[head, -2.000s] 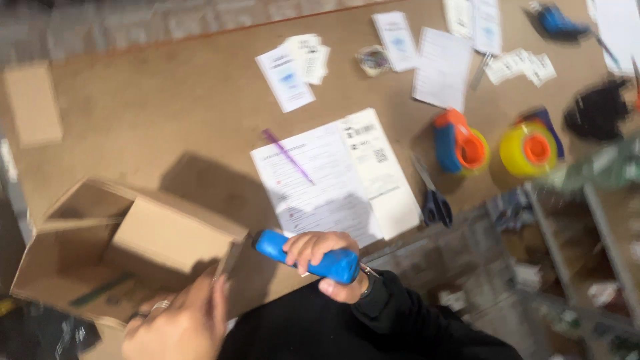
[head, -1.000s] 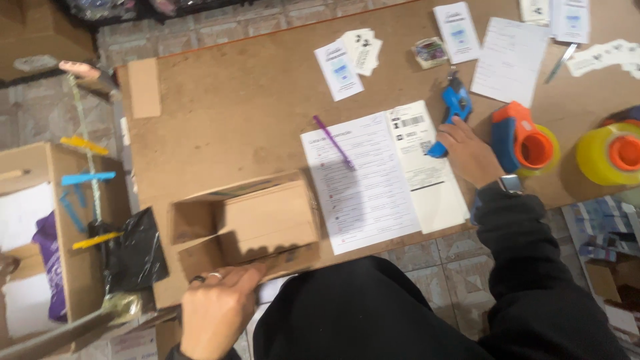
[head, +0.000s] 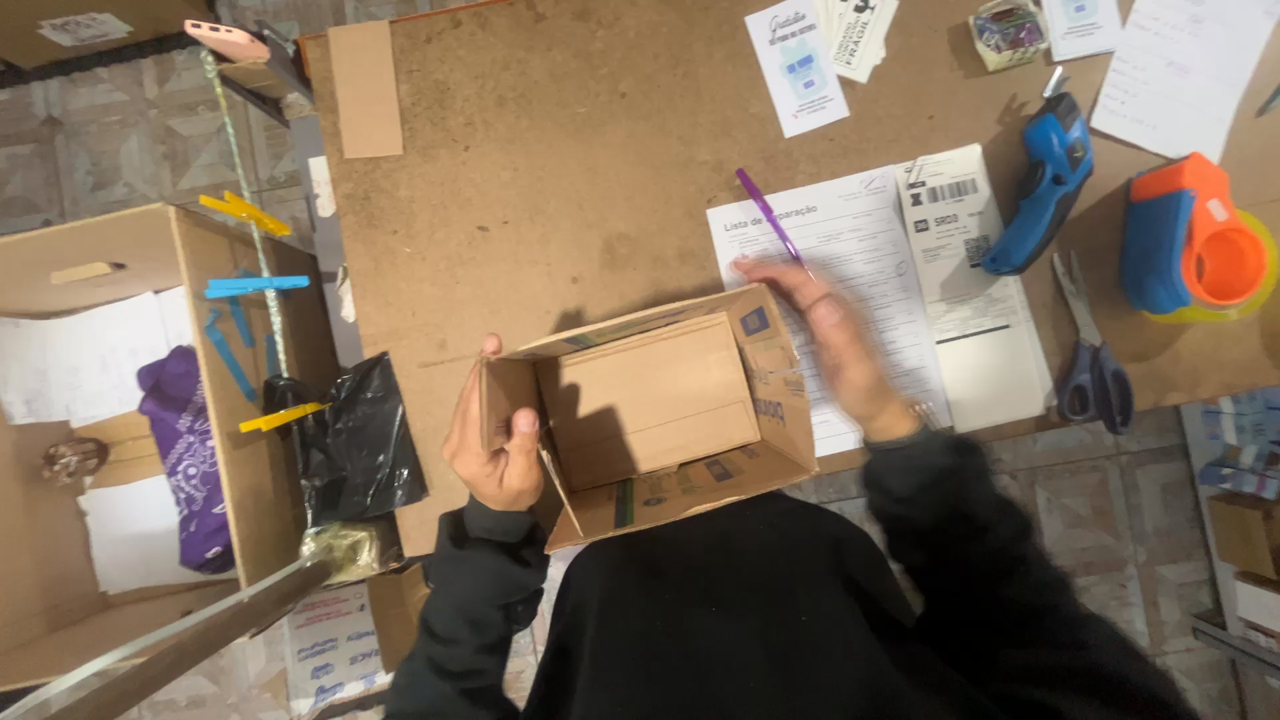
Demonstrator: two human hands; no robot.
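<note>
An empty cardboard box (head: 655,400) with its top open stands at the table's near edge. My left hand (head: 497,440) grips its left wall, the thumb inside and the fingers outside. Beside the right wall is my blurred right hand (head: 835,335), fingers extended over a printed sheet (head: 830,240); whether it touches the box I cannot tell. A purple pen (head: 768,215) lies on that sheet. To the right are a printed label sheet (head: 985,350), a blue utility knife (head: 1045,180), dark-handled scissors (head: 1093,365) and an orange and blue tape dispenser (head: 1185,240).
A flat cardboard piece (head: 366,90) lies at the table's far left. Leaflets (head: 797,70), a small clear container (head: 1007,32) and a handwritten sheet (head: 1180,70) lie farther back. Left of the table stand a large cardboard box (head: 210,400), a cord with clothespins (head: 257,287) and a black plastic bag (head: 370,440).
My right hand held the blue knife two seconds ago, was at it on the label sheet one second ago, and is now beside the box. The knife lies farther back on the table.
</note>
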